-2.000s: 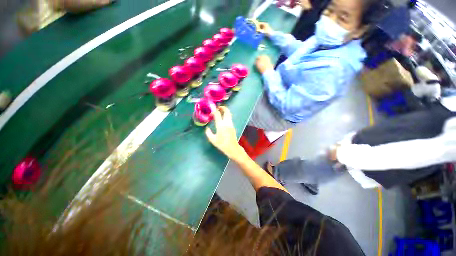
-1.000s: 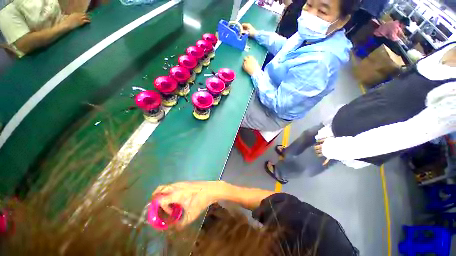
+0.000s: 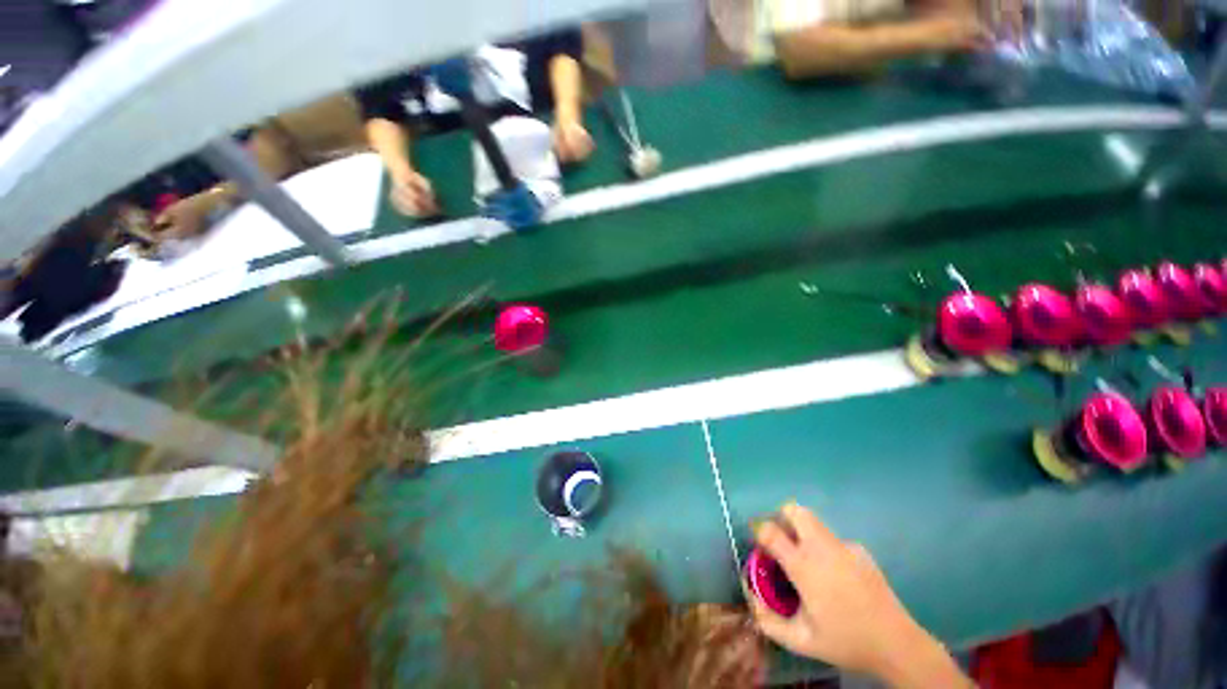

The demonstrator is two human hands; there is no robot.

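Observation:
My right hand (image 3: 841,592) is at the lower middle right, its fingers closed around the magenta cup (image 3: 772,582) of a core unit, low over the green bench near its front edge. The rest of that unit is hidden by the hand. A black housing (image 3: 569,485) with a pale ring inside stands on the bench to the left, apart from the hand. My left hand is not in view; hair covers the lower left. Core units with magenta cups and yellow bases stand in two rows at the right, one beyond the white strip (image 3: 673,404) and a nearer one (image 3: 1114,431).
A magenta-ended unit (image 3: 522,330) lies on the darker green surface beyond the strip. Grey metal bars (image 3: 276,202) cross the upper left. Other people's hands and arms (image 3: 411,191) are at the far side. A red stool (image 3: 1056,656) shows below the bench edge.
The view has swung left, bringing the black housing and far workers into sight. The worker in blue is out of view. My right hand still holds the core unit it took from the near row.

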